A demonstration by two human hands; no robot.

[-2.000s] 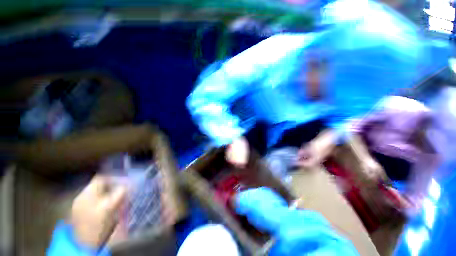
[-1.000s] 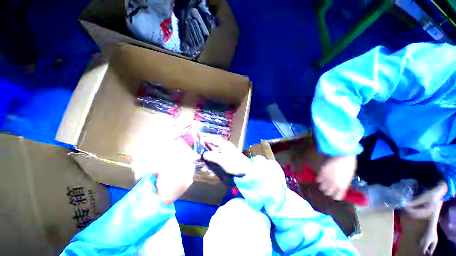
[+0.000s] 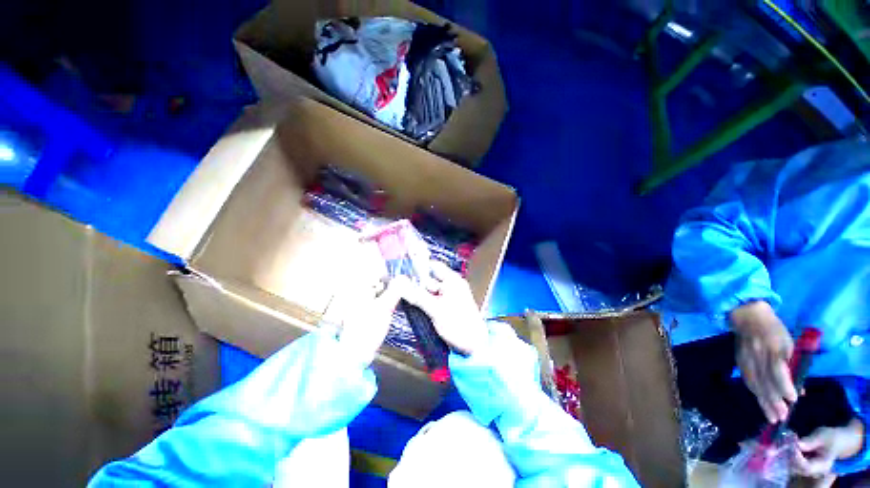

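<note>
A black hand pump with red ends point(image 3: 422, 332) is held between both hands above the near edge of the packing carton point(image 3: 258, 318). A clear bag point(image 3: 396, 240) covers its far red end; its black lower part and near red end look bare. My left hand point(image 3: 367, 313) holds the bag side. My right hand point(image 3: 453, 313) is closed around the pump's middle. Bagged pumps point(image 3: 345, 198) lie in two columns in the carton, partly hidden by my hands.
A carton of crumpled white, red and grey-black plastic point(image 3: 486, 114) stands beyond. The supply carton point(image 3: 620, 372) is at right, with red parts. A co-worker's hands point(image 3: 763, 357) hold another pump and bag. A printed carton point(image 3: 57, 315) is at lower left.
The view has shifted, so the cartons sit farther right. The bag now shows around the pump's far end, raised over the carton. The co-worker's hands have moved away from the supply carton with a pump.
</note>
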